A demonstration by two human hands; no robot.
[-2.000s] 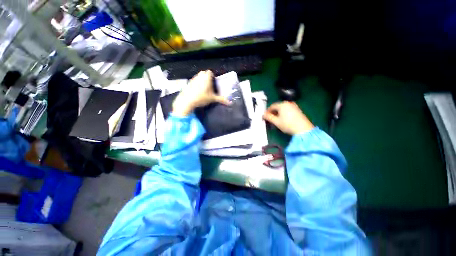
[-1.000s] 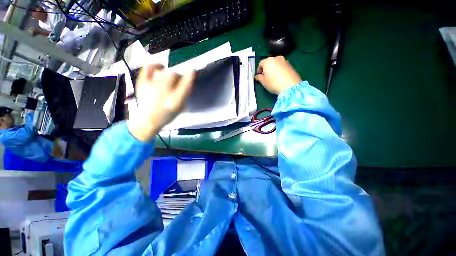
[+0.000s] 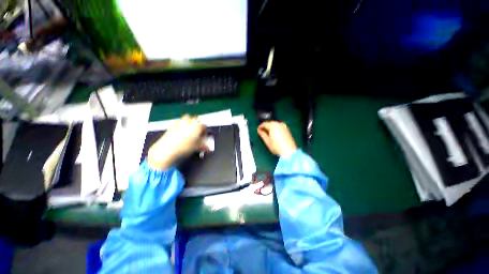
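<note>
A black panel (image 3: 217, 160) lies flat on a stack of white sheets (image 3: 247, 152) in front of the keyboard. My left hand (image 3: 179, 140) is over the panel's left part, and its fingers hold a small white label (image 3: 209, 143) at or just above the panel's surface. My right hand (image 3: 276, 138) rests on the bench right of the stack, fingers curled, just below the dark computer mouse (image 3: 265, 114). Whether it holds anything is not clear. Red-handled scissors (image 3: 262, 184) lie at the stack's lower right, blurred.
A keyboard (image 3: 179, 88) lies below the lit monitor (image 3: 185, 29). Black panels (image 3: 35, 152) with loose papers stand at the left. Another stack, a black panel with white strips (image 3: 429, 134), is at the far right. A slim dark tool (image 3: 310, 126) lies right of the mouse.
The view has tilted up, showing the monitor and the right stack. My left hand has come down onto the panel, with a white label now visible at its fingers. My right hand stays beside the mouse.
</note>
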